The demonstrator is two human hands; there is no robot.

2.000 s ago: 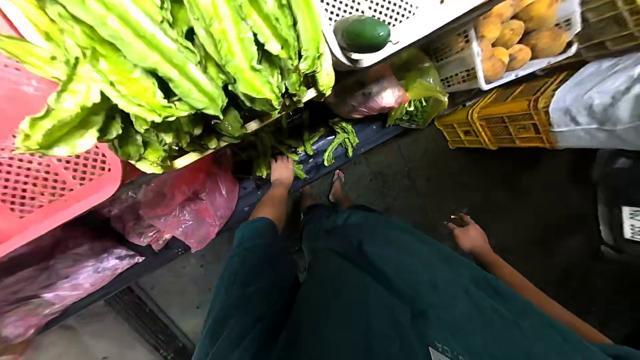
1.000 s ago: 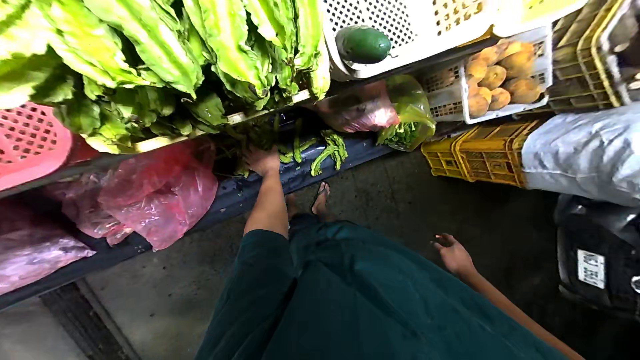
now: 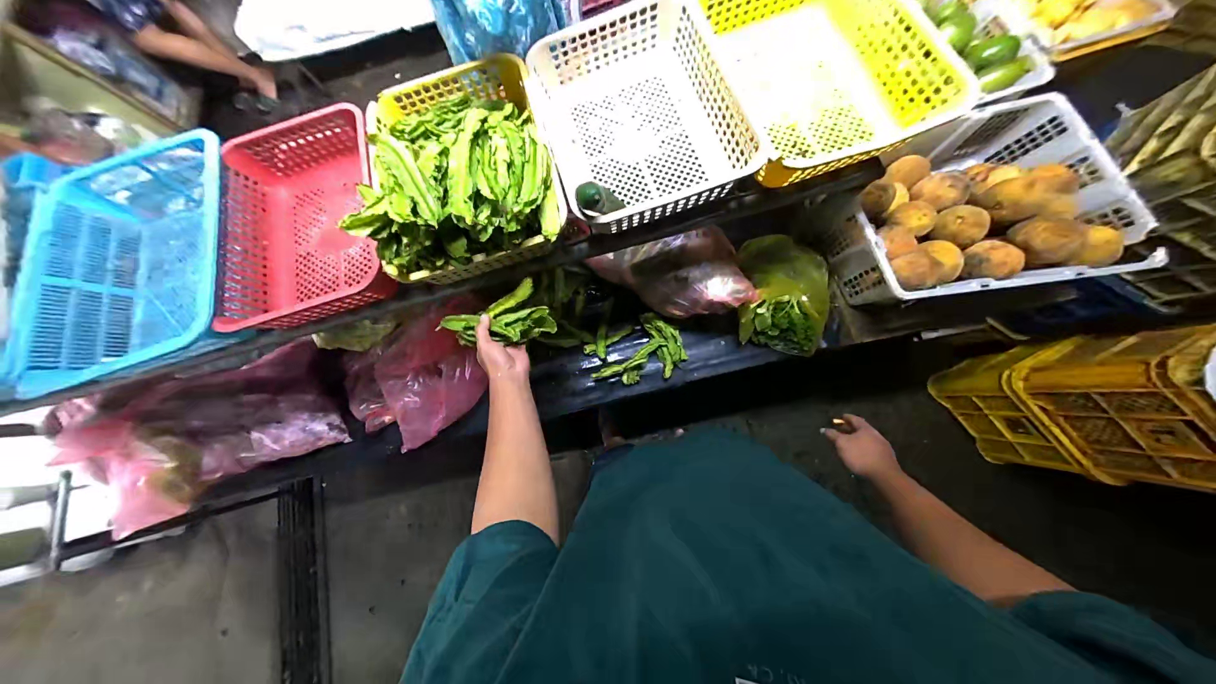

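Observation:
My left hand (image 3: pixel 502 359) grips a small bunch of green winged beans (image 3: pixel 503 318) above the lower shelf, just below a yellow basket (image 3: pixel 500 78) heaped with more winged beans (image 3: pixel 465 180). Several loose winged beans (image 3: pixel 655 347) lie to its right on the dark shelf covering (image 3: pixel 703 366). A pink plastic bag (image 3: pixel 427 380) is close to the left of my wrist. Off to the right, low over the dark floor, my right hand (image 3: pixel 863 446) has curled fingers around a small thing, too small to name.
Along the upper shelf are a blue basket (image 3: pixel 204 285), a red basket (image 3: pixel 351 128), a white basket (image 3: pixel 546 52) and a bright yellow one (image 3: pixel 959 90). Orange-brown fruit (image 3: pixel 959 225) fills a white crate. Yellow crates (image 3: pixel 1092 408) stand right. A person's legs (image 3: pixel 204 52) show at upper left.
My left hand has come up from the lower shelf and now holds winged beans in view. The view has shifted widely, showing more baskets.

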